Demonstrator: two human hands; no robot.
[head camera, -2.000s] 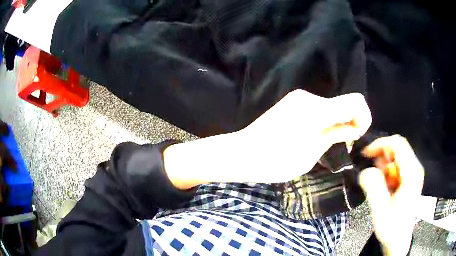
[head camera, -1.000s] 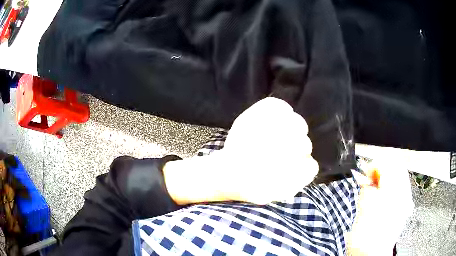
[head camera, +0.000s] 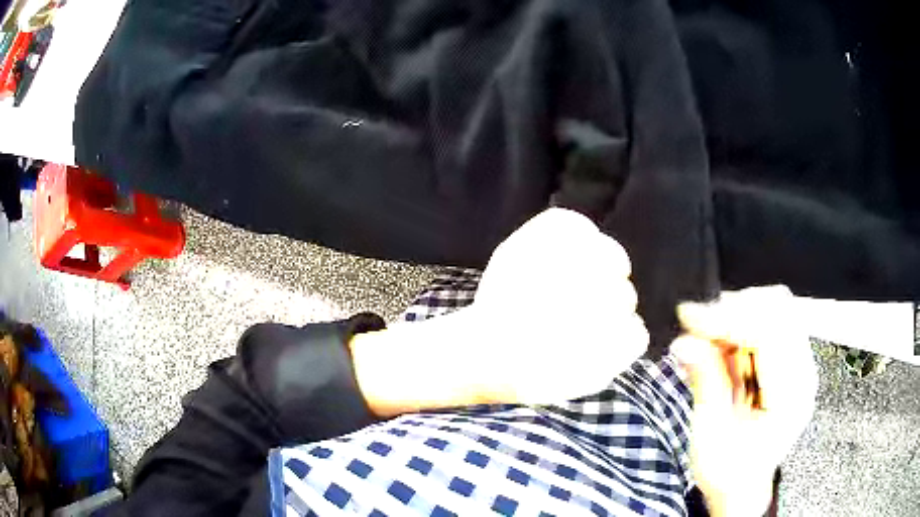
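A large black garment (head camera: 404, 172) lies over the table and hangs toward my lap, with a small white thread clipping (head camera: 352, 123) on it. My left hand (head camera: 565, 313) is overexposed and closed on a narrow part of the garment, probably a sleeve, near its lower end. My right hand (head camera: 752, 379) is at the right edge of that part, with thumb and fingertips near the cloth. The orange-red thread snips (head camera: 746, 372) show partly inside its curled fingers; their blades are hidden.
A navy-and-white checked apron (head camera: 434, 470) covers my lap. A white tabletop edge (head camera: 868, 325) shows at right. A red stool (head camera: 101, 227) and a blue crate (head camera: 71, 414) with brown cloth stand at left on the speckled floor (head camera: 227, 288).
The plaid lining is out of sight, and my left hand moved left and down. My right hand has risen to the garment's edge since a second ago; pale threads seen there no longer show.
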